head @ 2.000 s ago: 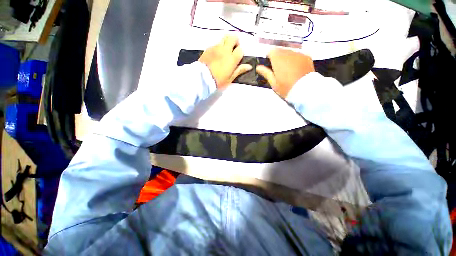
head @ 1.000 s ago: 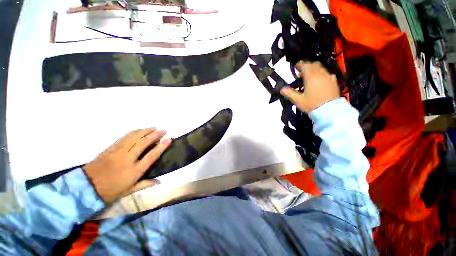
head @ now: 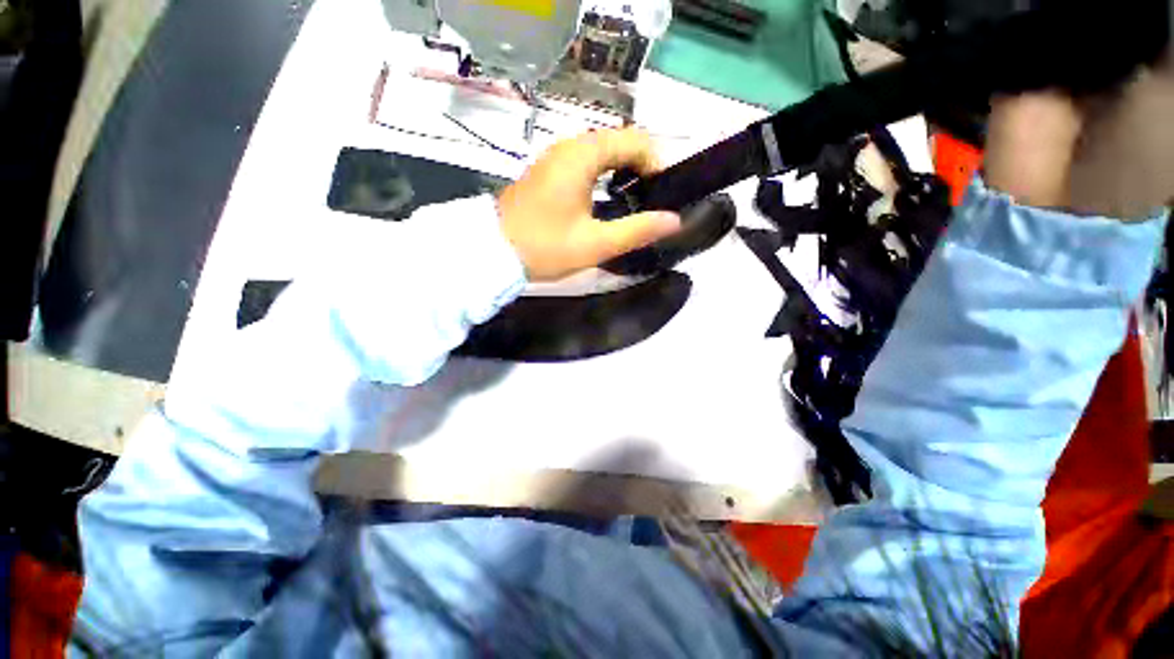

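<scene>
My left hand (head: 579, 206) is closed around one end of a black webbing strap (head: 708, 174), with a small light band across it, probably a buckle. The strap runs up to the right, where it widens into a large dark blur. My right hand (head: 1075, 142) is at the upper right, blurred and close to the camera, at that dark shape; its fingers cannot be made out. One camouflage shoulder strap (head: 376, 184) lies under my left hand and forearm. A second shoulder strap (head: 579, 322) lies nearer me, partly under my left sleeve.
The sewing machine head (head: 512, 32) is at the top centre, with template lines below it. A tangled pile of black webbing pieces (head: 888, 213) lies at the right. A green surface (head: 760, 64) is behind. Orange cloth (head: 1101, 438) hangs at right. A dark grey sheet (head: 167, 180) is at left.
My left hand has left the nearer shoulder strap and now holds the webbing. My right hand has risen from the pile towards the camera. The view has shifted, bringing in the machine head.
</scene>
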